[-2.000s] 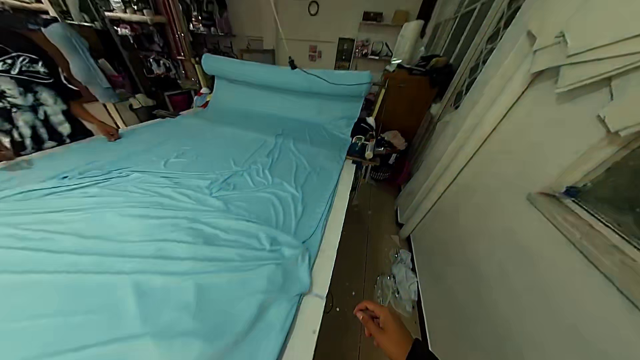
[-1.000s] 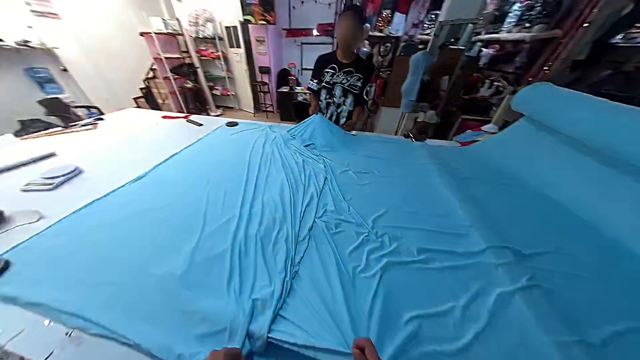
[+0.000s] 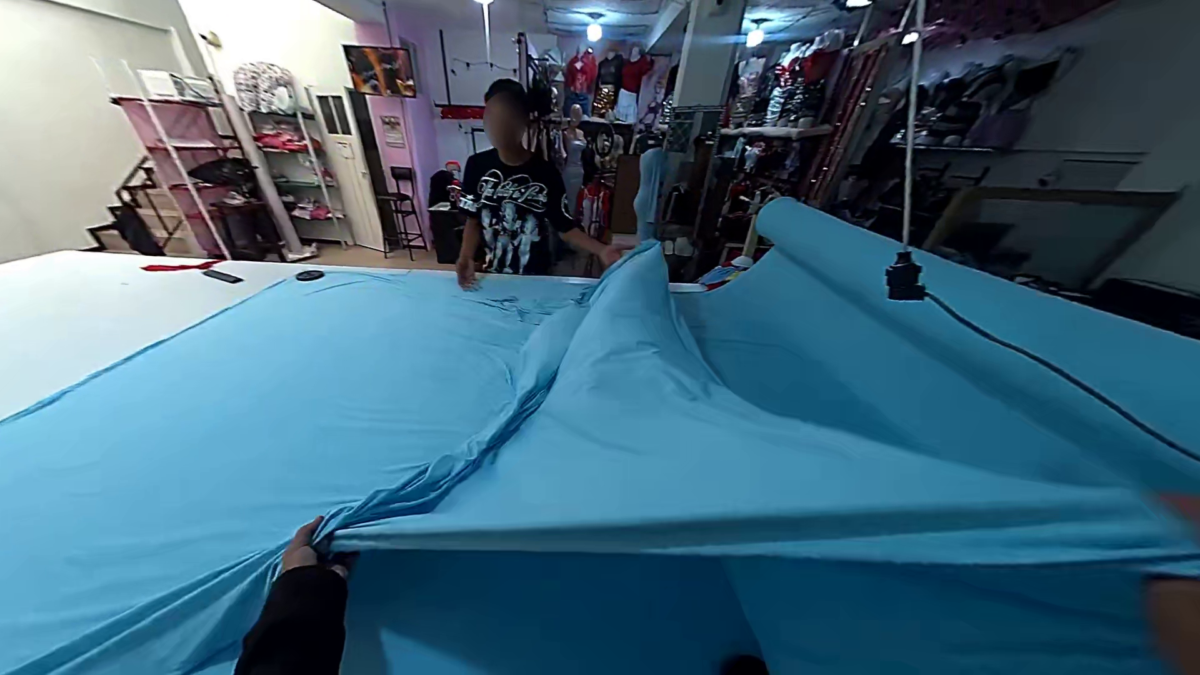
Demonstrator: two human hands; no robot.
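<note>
Light blue fabric lies over a large white table, its gathered fold running from the near edge to the far side. My left hand grips the bunched edge at the lower left. At the right border my right hand, blurred and partly cut off, holds the same edge, which is pulled taut between both hands. Across the table a person in a black printed shirt has one hand near the raised fold and the other at the table's far edge. A thick roll of the fabric stretches along the right.
A black electrical socket hangs on a cord above the fabric at the right, its cable trailing rightward. On the far left of the table are a round black object, a dark flat object and red cloth. Shelves and hanging clothes stand behind.
My hands, close together at the near edge one second ago, are now wide apart with the edge stretched between them. The fold has risen at the far side. The view has turned strongly since the first frame.
</note>
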